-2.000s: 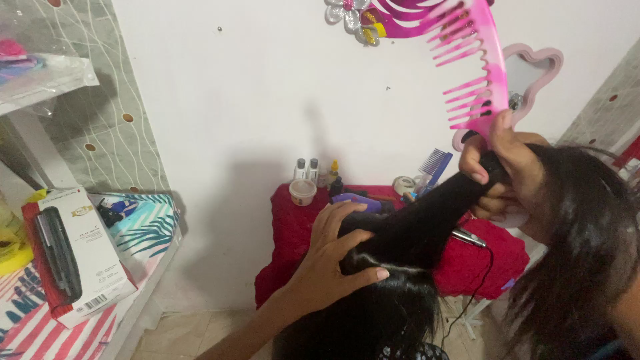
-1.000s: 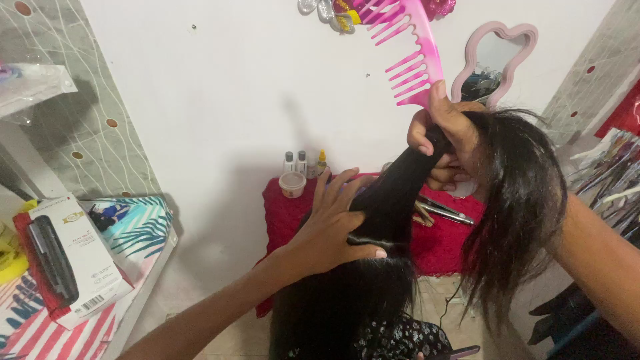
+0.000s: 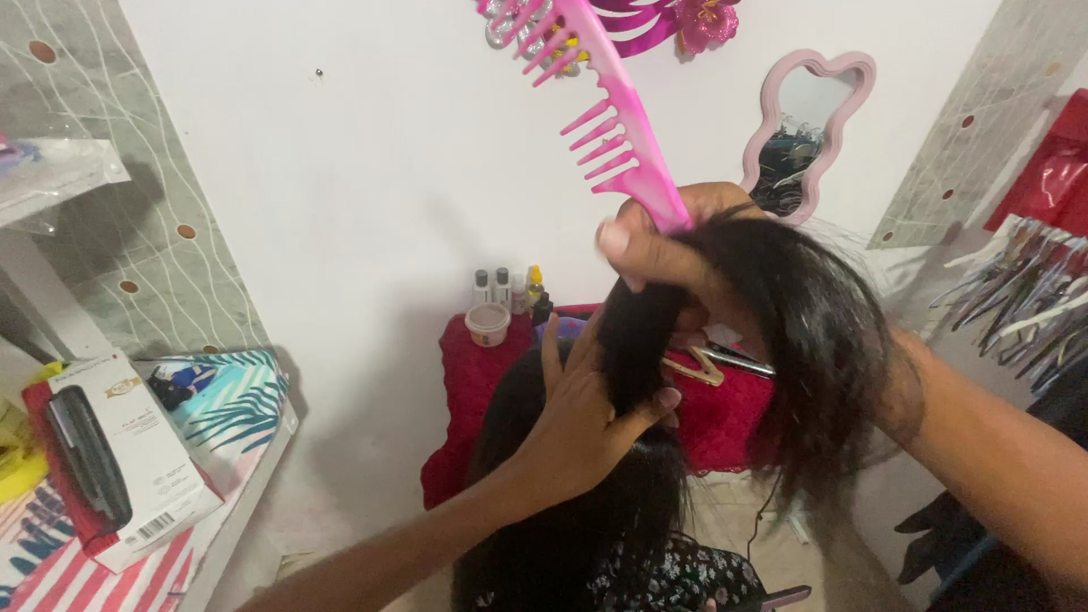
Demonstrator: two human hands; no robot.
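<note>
A person with long dark hair (image 3: 569,535) sits in front of me, facing the wall, in a dark flowered garment (image 3: 705,574). My right hand (image 3: 680,246) grips a raised section of that hair (image 3: 807,314), whose ends hang over my wrist. The same hand also holds a pink wide-tooth comb (image 3: 642,127), its teeth pointing up and left. Lower down, my left hand (image 3: 574,416) lies against the head with thumb and fingers spread around the base of the raised section. Whether its fingers pinch any hair is not clear.
Beyond the head stands a table with a red cloth (image 3: 459,408), holding small bottles (image 3: 501,289), a tub (image 3: 487,325), a hair clip (image 3: 701,370) and a metallic tool. A boxed hair straightener (image 3: 127,459) rests on the left shelf. Hangers (image 3: 1020,289) hang right; a wavy-framed mirror (image 3: 812,127) is on the wall.
The comb has tilted further left in my right hand. My left hand's fingers have moved from lying across the head to around the base of the raised hair.
</note>
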